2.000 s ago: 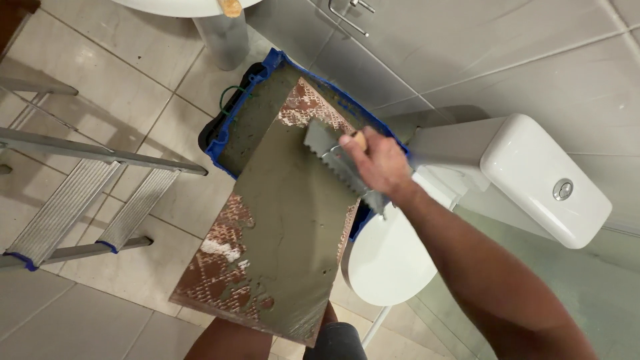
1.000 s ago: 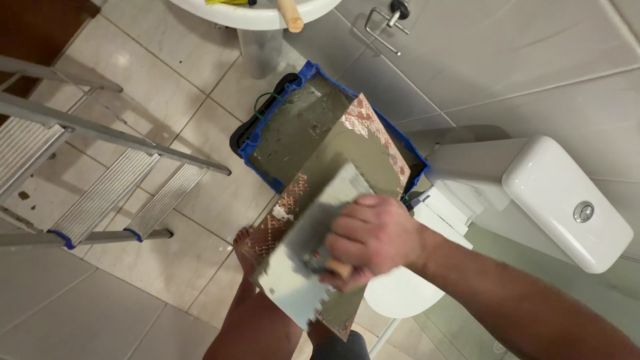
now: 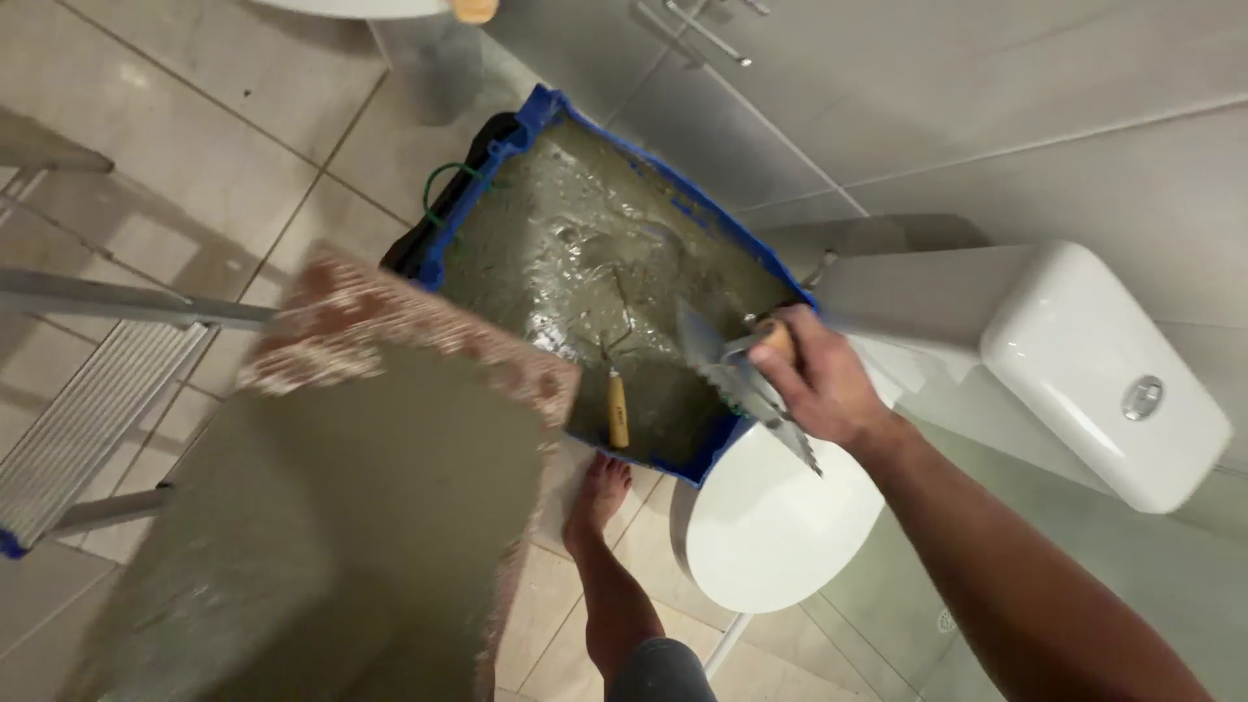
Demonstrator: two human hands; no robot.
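My right hand (image 3: 819, 375) grips the wooden handle of a notched trowel (image 3: 746, 385), its blade on edge above the near right part of a blue tray (image 3: 682, 180). Grey mortar (image 3: 585, 249) fills the tray. A smaller trowel with a wooden handle (image 3: 617, 409) rests in it, its blade hidden by mortar. At the lower left a large tile (image 3: 390, 526) shows its back, coated with mortar, with bare reddish textured clay along its far and right edges. My left hand is not visible.
A white toilet (image 3: 780, 517) stands right of the tray, before a grey tiled wall (image 3: 975, 58). At the left is an aluminium stepladder (image 3: 107, 419). A washbasin edge (image 3: 351, 8) shows at the top. My bare foot (image 3: 600, 492) is beside the tray's near edge.
The tile has moved left and nearer the camera, uncovering more of the tray and the small trowel. My right hand has lifted the notched trowel off the tile and moved it right, over the tray.
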